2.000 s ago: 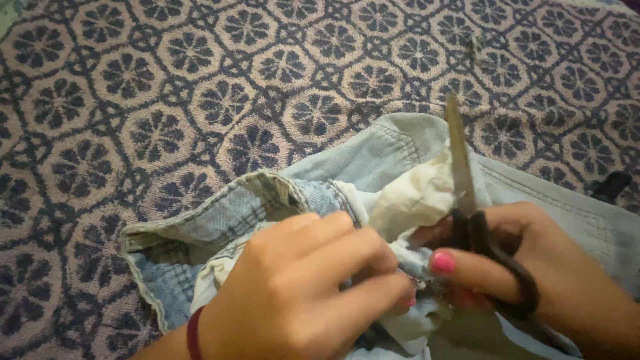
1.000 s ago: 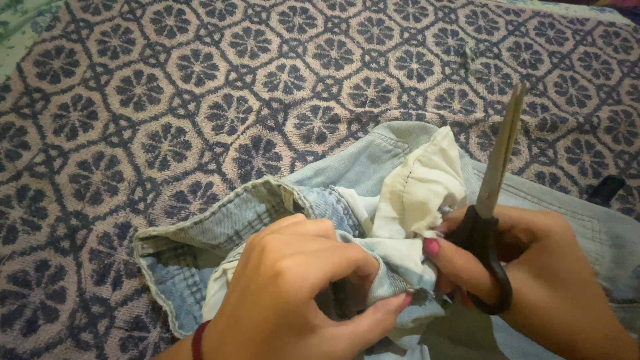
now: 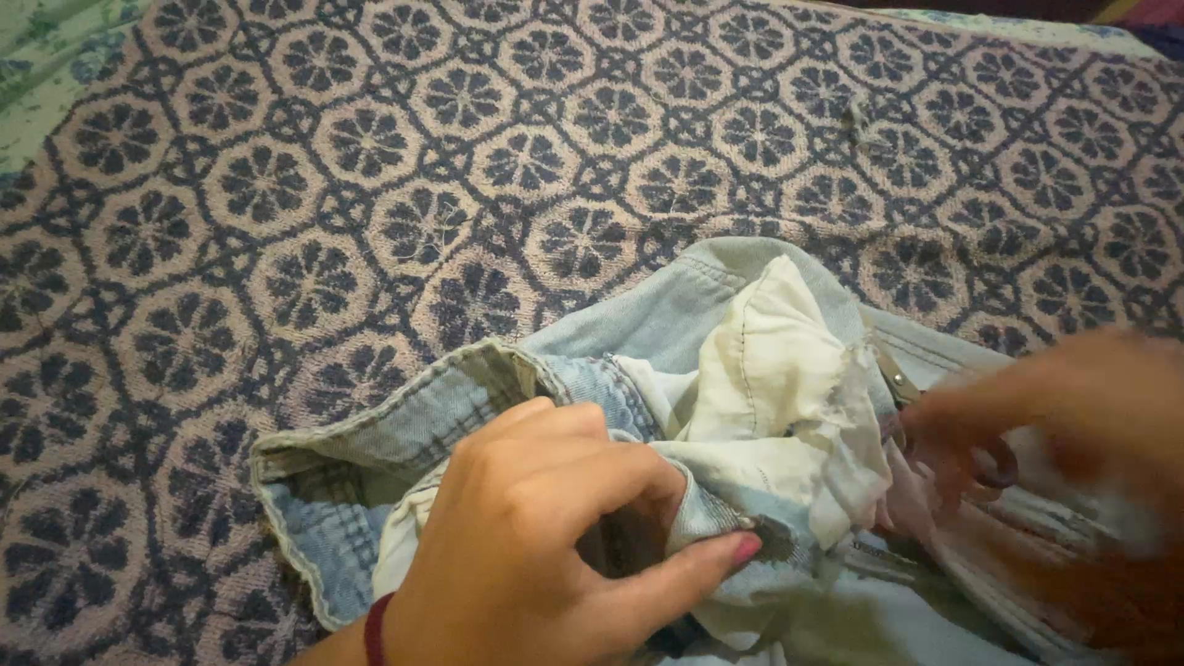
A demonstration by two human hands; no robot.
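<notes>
A light blue denim garment lies bunched at the lower middle, its stitched waistband looping out to the left. My left hand, with a dark red band at the wrist, pinches a denim edge between thumb and fingers. Cream pocket lining cloth with a frayed edge stands up just right of that hand. At the right my right hand is motion-blurred beside the lining. The scissors show only in part by its fingertips, with the pivot visible; whether the fingers hold them is unclear.
A purple and dark blue patterned towel-like cloth spreads under the garment. Loose threads and a small wisp of lint lie on it. Green-white floral fabric shows at the upper left corner.
The scissors, upright in my right hand a second ago, are now low against the denim. My right hand has moved rightward from the lining. My left hand keeps its pinch.
</notes>
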